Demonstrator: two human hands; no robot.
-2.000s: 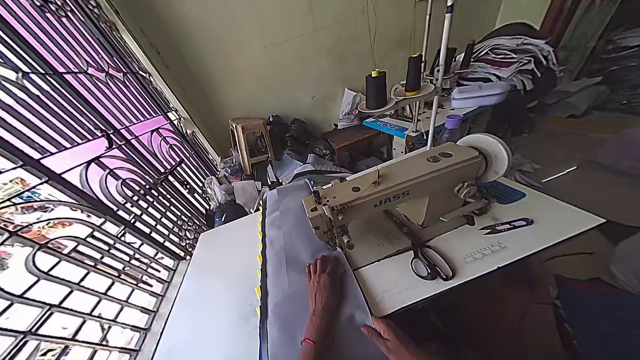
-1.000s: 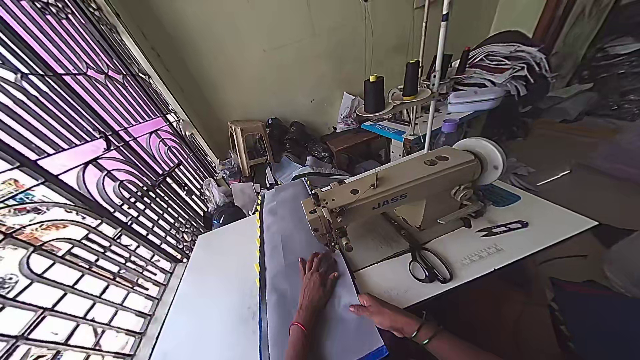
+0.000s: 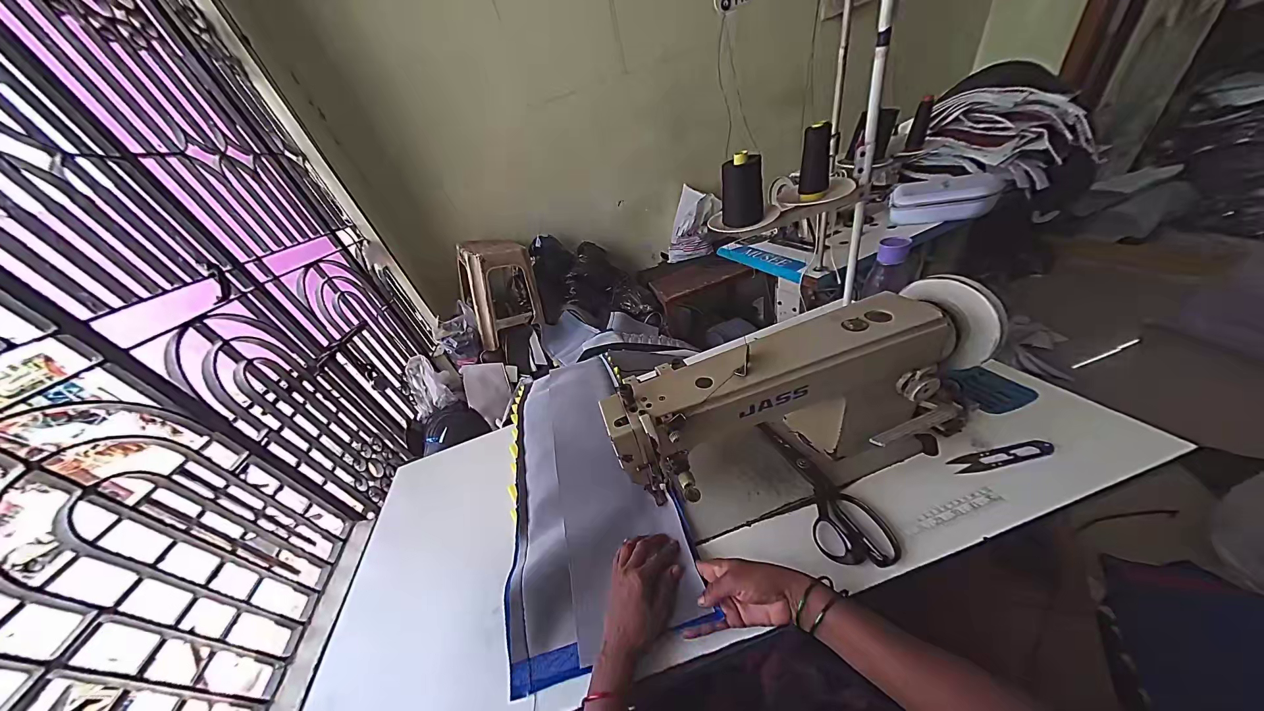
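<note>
A long grey fabric panel (image 3: 563,494) with blue edging lies on the white table, its right edge beneath the needle area of a beige industrial sewing machine (image 3: 780,385). My left hand (image 3: 644,591) rests on top of the panel, just in front of the machine head, pressing it with bent fingers. Between thumb and fingers, my right hand (image 3: 746,594) holds the panel's near right corner at the blue edge. Yellow marks run along the panel's far left edge. Black-handled scissors (image 3: 854,528) lie right of my right hand, blades toward the machine.
Thread snips (image 3: 1007,456) and a clear ruler-like piece (image 3: 956,509) lie on the tabletop (image 3: 415,592). A blue-green pad (image 3: 992,390) is by the handwheel. Thread cones (image 3: 743,193) stand behind the machine. A metal grille (image 3: 197,316) borders the left; a stool (image 3: 496,296) stands behind.
The panel has moved forward under the machine, and its blue near edge now shows on the table. My right hand has come in from the lower right and now grips the corner.
</note>
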